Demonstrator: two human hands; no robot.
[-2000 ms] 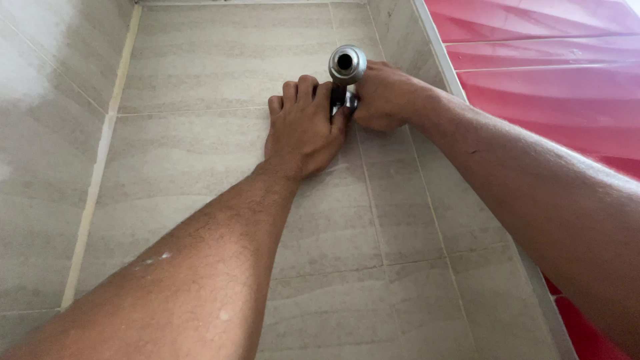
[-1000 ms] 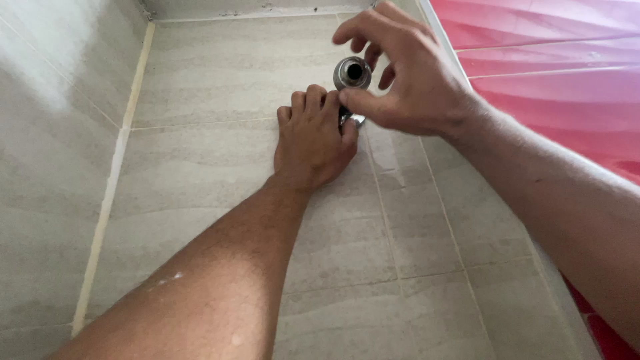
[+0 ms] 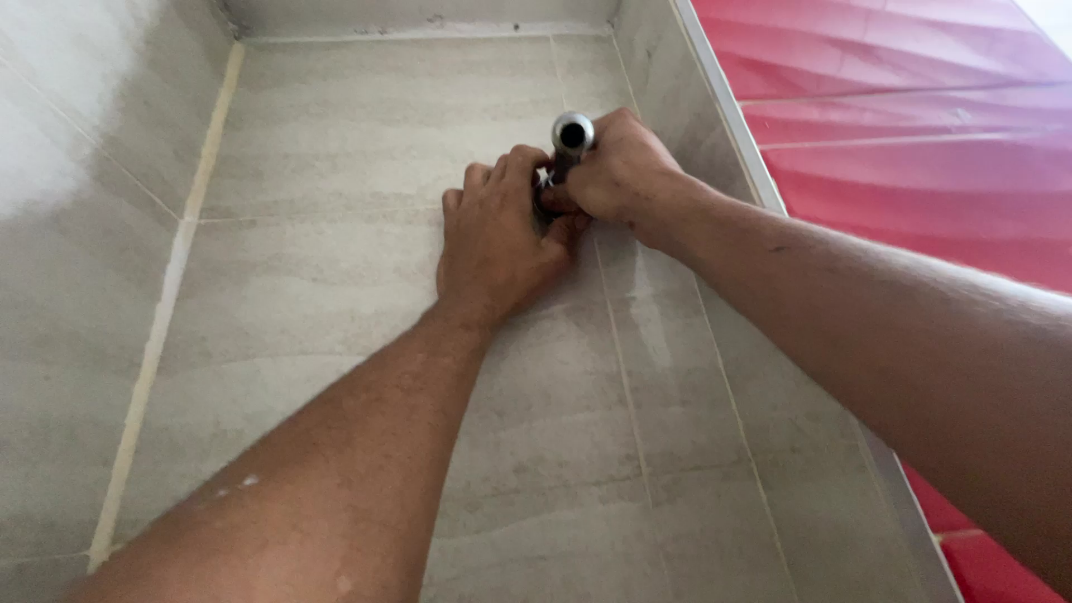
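Note:
A round metal pipe fitting (image 3: 573, 132) with a dark open bore stands out from the tiled wall (image 3: 335, 285), its mouth toward me. My right hand (image 3: 624, 172) closes around the fitting's right side, with fingers bent in below the mouth. Against its left side is my left hand (image 3: 507, 230), back toward me, fingers curled at the base and thumb under it. A small shiny metal part (image 3: 544, 177) shows between the hands. The fingers hide most of the fitting's body and its join with the wall.
Grey-beige tiled side walls flank the recess, the left one (image 3: 59, 318) meeting the back along a pale grout line. A metal edge trim (image 3: 737, 126) runs down the right side, beside glossy red wavy tiles (image 3: 879, 184). Above is a ledge (image 3: 419, 17).
One second ago my right hand was spread beside the fitting; now its fingers are closed around it. My left hand has stayed at the base.

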